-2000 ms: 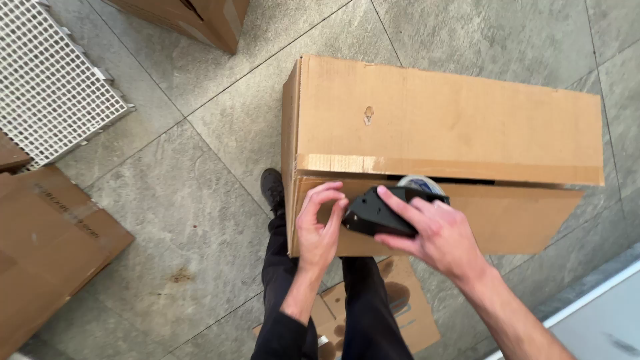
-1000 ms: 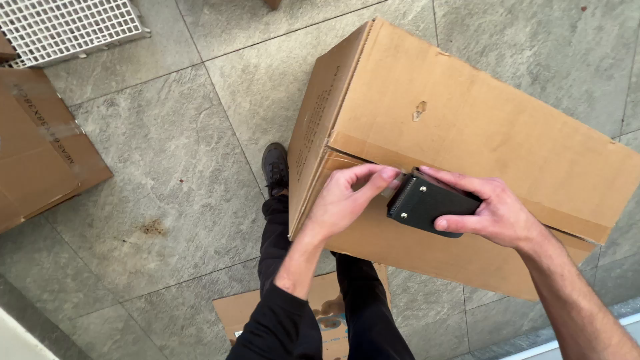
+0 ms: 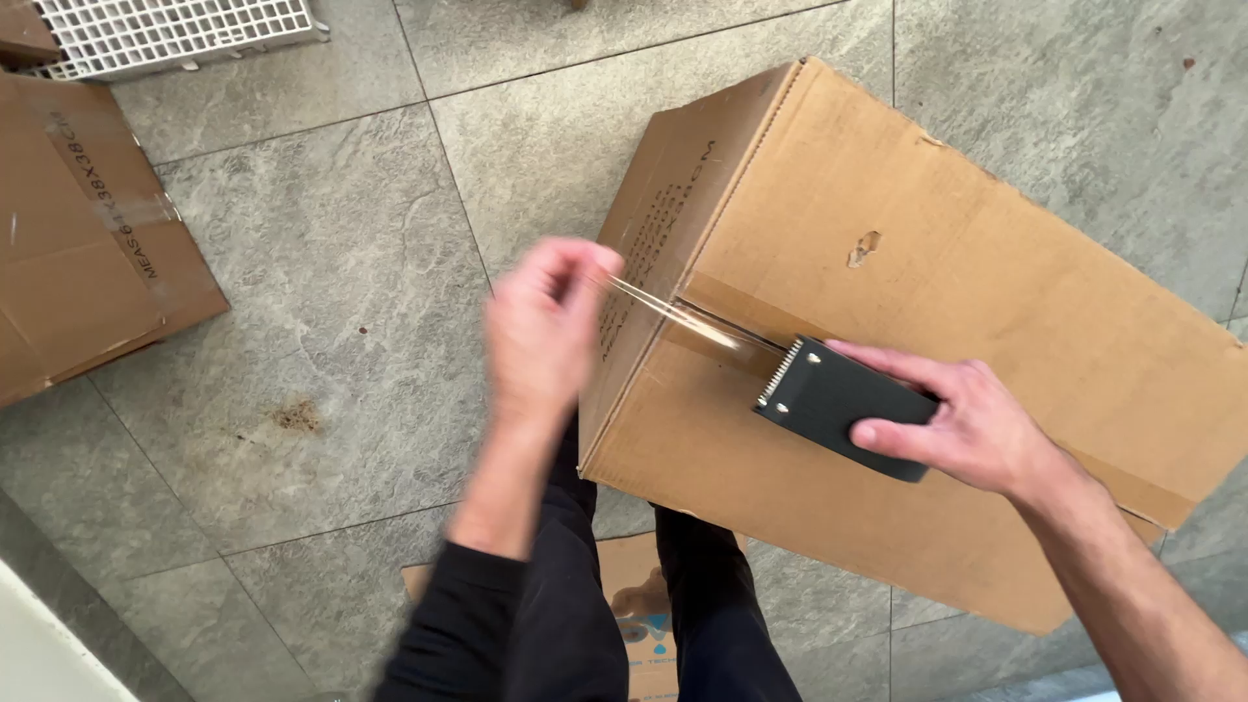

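A large cardboard box (image 3: 877, 341) stands in front of me, its top flaps meeting at a lengthwise seam. My right hand (image 3: 951, 419) grips a black tape dispenser (image 3: 848, 405) over the seam, its toothed cutting edge facing left. A strip of clear packing tape (image 3: 692, 320) stretches from the dispenser across the box's left top edge. Its free end is pinched between thumb and fingers of my left hand (image 3: 551, 322), which is blurred and held beside the box's printed left side. The tape roll is hidden under the dispenser.
Another cardboard box (image 3: 88, 244) with printing lies at the left on the grey tile floor (image 3: 322, 341). A white plastic grid (image 3: 185, 34) is at the top left. Flattened cardboard (image 3: 643, 585) lies by my legs. A pale edge (image 3: 49, 643) shows at bottom left.
My left hand has moved away to the left from the dispenser, and a length of tape now spans between them. Two seconds ago the box lay more level in view, and the dispenser showed its roll.
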